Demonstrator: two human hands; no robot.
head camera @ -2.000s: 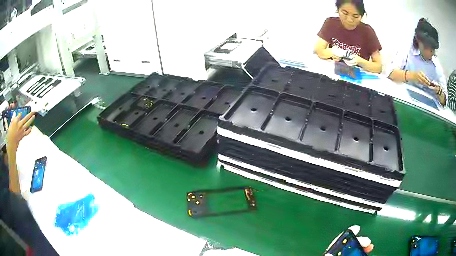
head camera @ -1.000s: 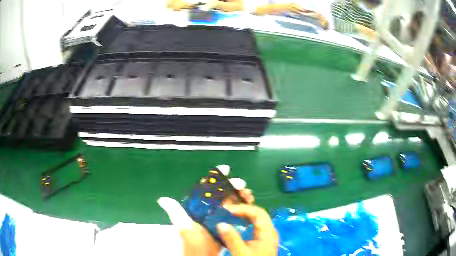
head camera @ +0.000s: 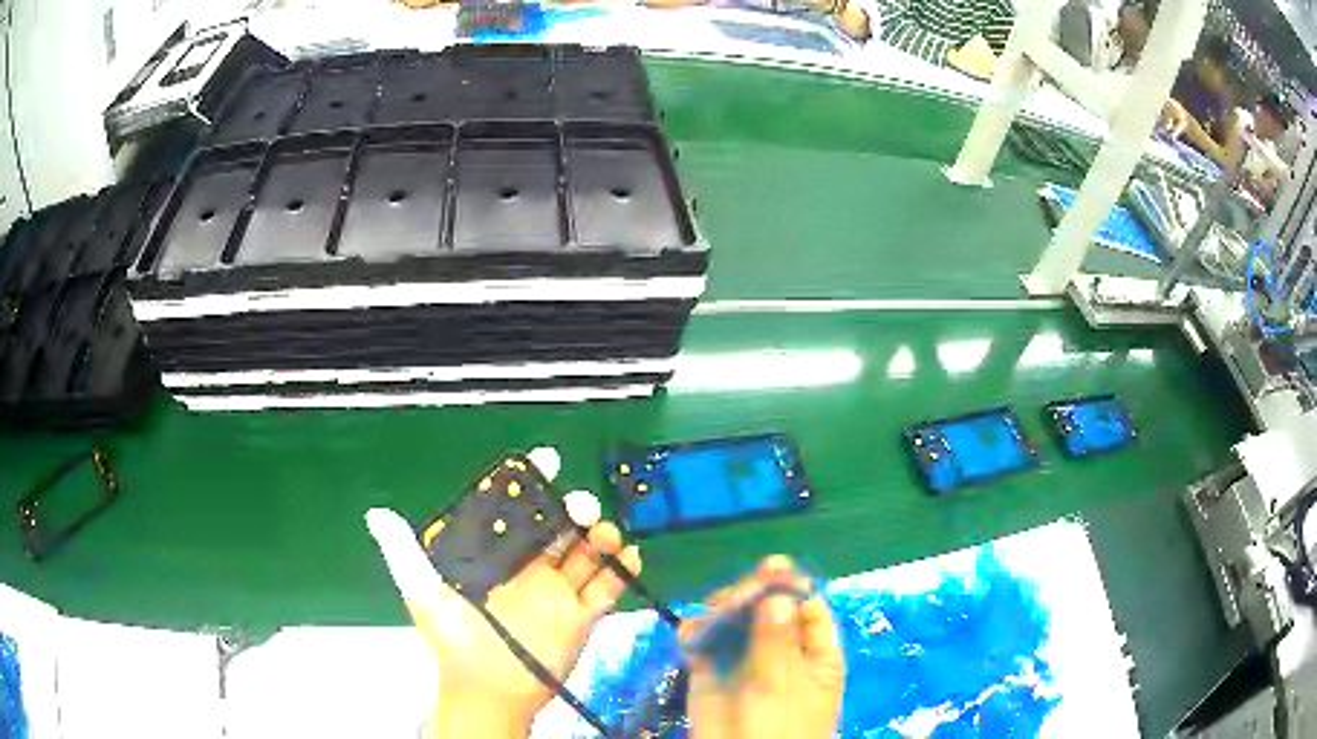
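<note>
My left hand [head camera: 506, 635], with white finger cots, holds a black phone middle frame [head camera: 498, 527] tilted, its camera end with yellow-gold spots up. The frame's window shows palm through it, with no blue film in it. My right hand [head camera: 766, 657] is blurred, its fingers closed on a bit of blue film [head camera: 727, 635] at the frame's lower right side. The peeled film pile [head camera: 939, 650] lies on a white sheet under and right of my right hand. A filmed frame [head camera: 711, 482] lies on the green surface just beyond my hands.
Two more filmed frames [head camera: 972, 448] lie to the right. A bare frame [head camera: 68, 503] lies far left. A tall tray stack [head camera: 412, 339] stands behind, with lower black trays [head camera: 72, 325] left of it. White metal posts [head camera: 1105, 181] and a fixture [head camera: 1249, 534] stand right. People's hands show across the line.
The view has turned right and the scene has shifted left. The blue film has come out of the held frame's window. My right hand has moved away from my left, to the right.
</note>
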